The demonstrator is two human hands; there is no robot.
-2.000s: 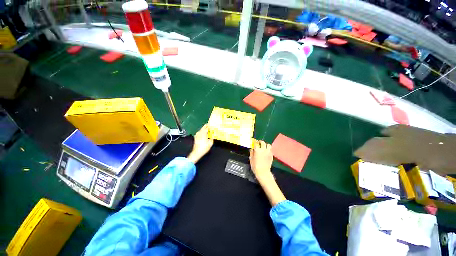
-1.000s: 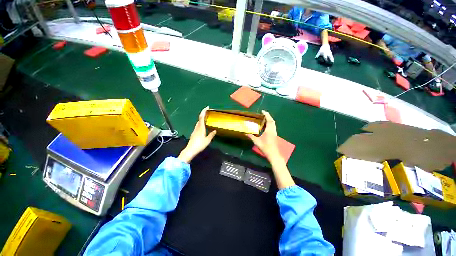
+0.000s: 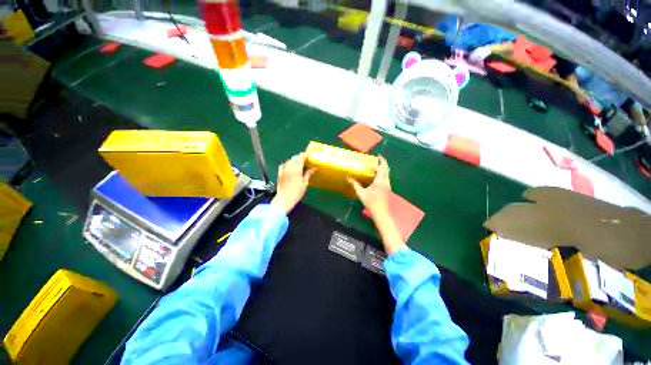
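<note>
A yellow carton point(image 3: 341, 168) is held between my two hands above the far edge of the black mat point(image 3: 314, 299). Its upper long side is closed and plain yellow. My left hand point(image 3: 290, 184) grips its left end. My right hand point(image 3: 374, 191) grips its right end, with fingers across the near face. Two dark grey cards with light print point(image 3: 346, 245) lie side by side on the mat; my right forearm is close to the right one. Another yellow carton point(image 3: 171, 165) stands on the blue pan of the weighing scale point(image 3: 160, 221) at left.
The signal tower point(image 3: 230, 57) rises behind the scale. A pale fan point(image 3: 424, 96) stands on the white ledge. A yellow carton point(image 3: 61, 317) is at lower left. Open cartons point(image 3: 520, 264) and a white heap point(image 3: 564, 342) are at right. Red pads point(image 3: 404, 214) lie on the green surface.
The held carton's open side with a visible inside now shows as a closed yellow side. My hands still hold both ends. The view has shifted a little.
</note>
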